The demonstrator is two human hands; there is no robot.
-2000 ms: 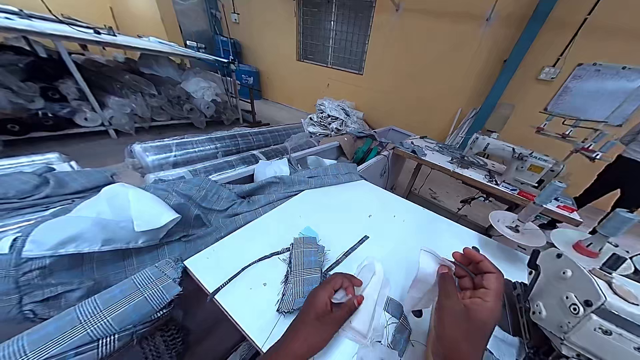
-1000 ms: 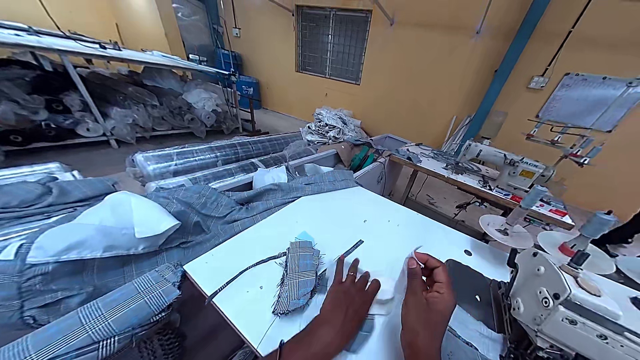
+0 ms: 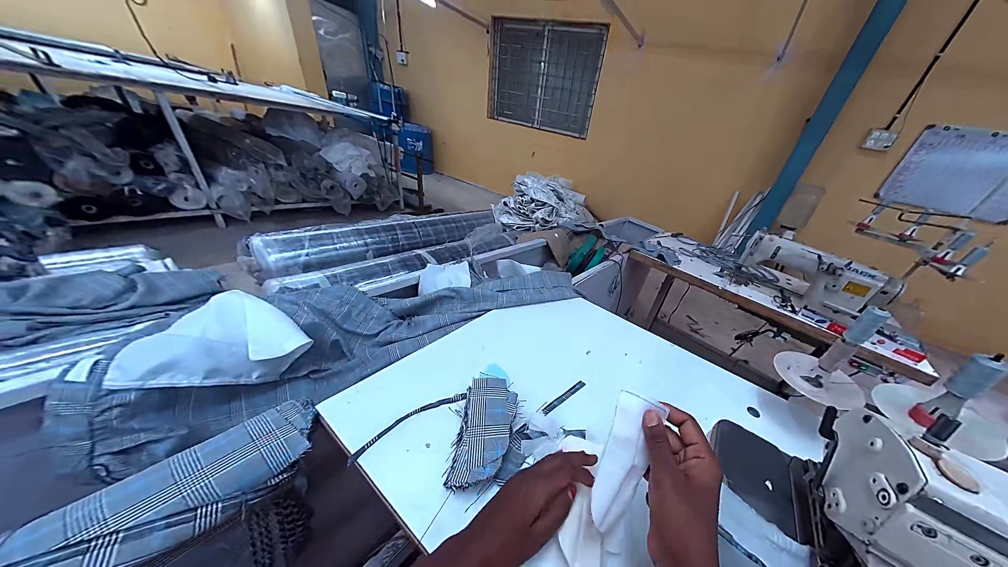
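My right hand (image 3: pixel 681 472) pinches the upper edge of a folded white fabric piece (image 3: pixel 618 465) between thumb and fingers, above the white tabletop (image 3: pixel 543 339). Close on its left, my left hand (image 3: pixel 543 500) rests with bent fingers against more white fabric (image 3: pixel 581 528); whether it grips that fabric is hard to tell. Frayed grey plaid fabric pieces (image 3: pixel 484 429) lie stacked left of the hands, beside a narrow dark fabric strip (image 3: pixel 405 421). A shorter strip (image 3: pixel 564 397) lies behind the hands.
An industrial sewing machine (image 3: pixel 882 488) stands close at right, with thread cones (image 3: pixel 976 378) behind it. Grey plaid garments (image 3: pixel 354 323) with a white pocket lining (image 3: pixel 213 339) drape along the left edge. Another sewing machine (image 3: pixel 827 272) stands on the far table.
My right hand has raised a white fabric piece upright. My left hand, spread over the white fabric a second ago, is now lower and nearer the right hand.
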